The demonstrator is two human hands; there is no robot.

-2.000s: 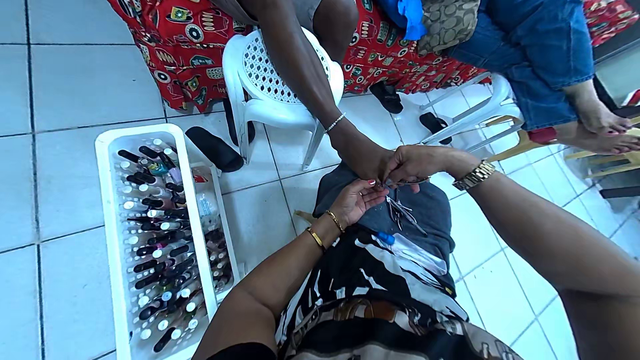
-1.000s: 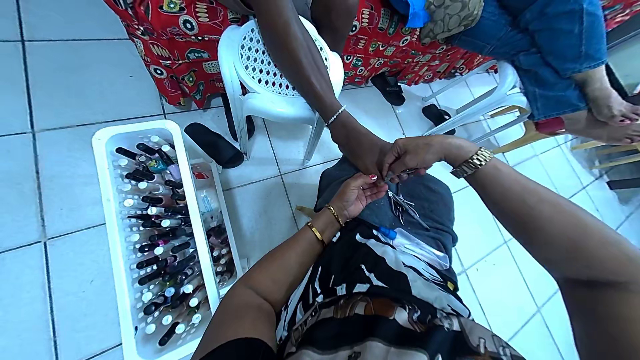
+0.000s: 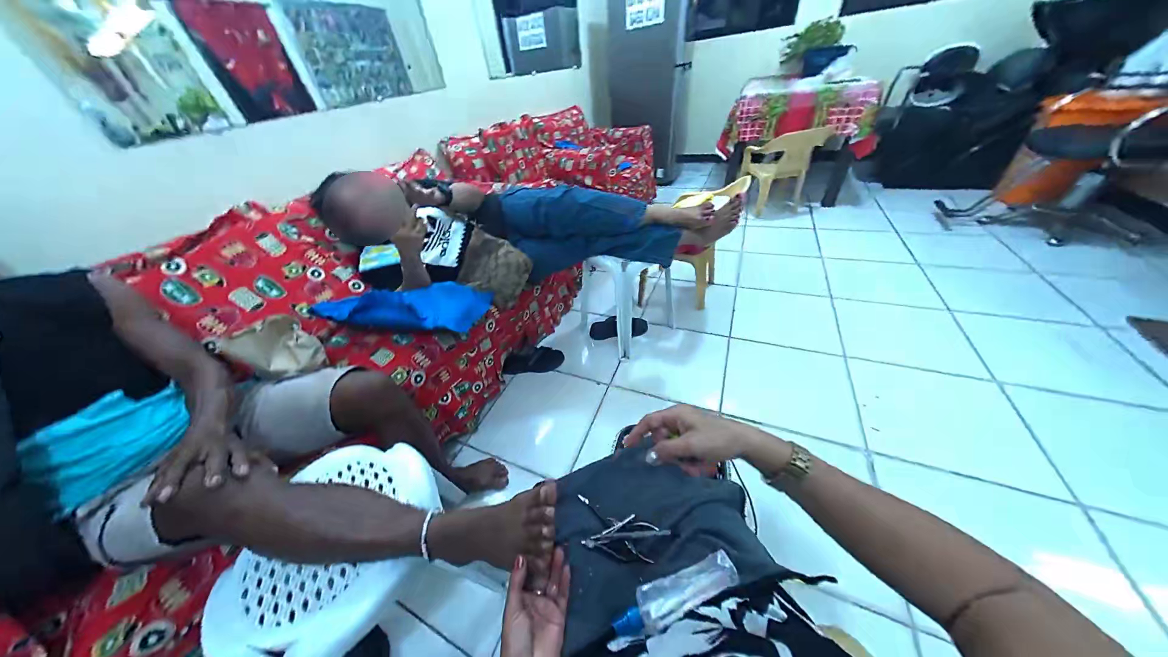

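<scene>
My left hand (image 3: 537,602), palm up with a ring on one finger, touches the toes of another person's bare foot (image 3: 493,529), which wears a white anklet (image 3: 426,535). To the right, my right hand (image 3: 689,440) is bent over the far edge of a dark grey cloth (image 3: 657,497) on my lap; what its fingers hold, if anything, cannot be made out. Several slim metal nail tools (image 3: 625,537) lie crossed on the cloth. Nearer me is a clear plastic bottle (image 3: 686,591) with a blue cap.
The person's leg crosses a white plastic chair (image 3: 319,584). A second person reclines on the red patterned sofa (image 3: 265,274), feet over a white stool (image 3: 623,283) and a yellow chair (image 3: 698,272). Dark slippers (image 3: 533,359) lie on the tiled floor (image 3: 803,365).
The view has swung up and toward the sofa and room. My right hand has left the foot and is now apart from it, over the cloth's far edge. My left hand remains at the foot.
</scene>
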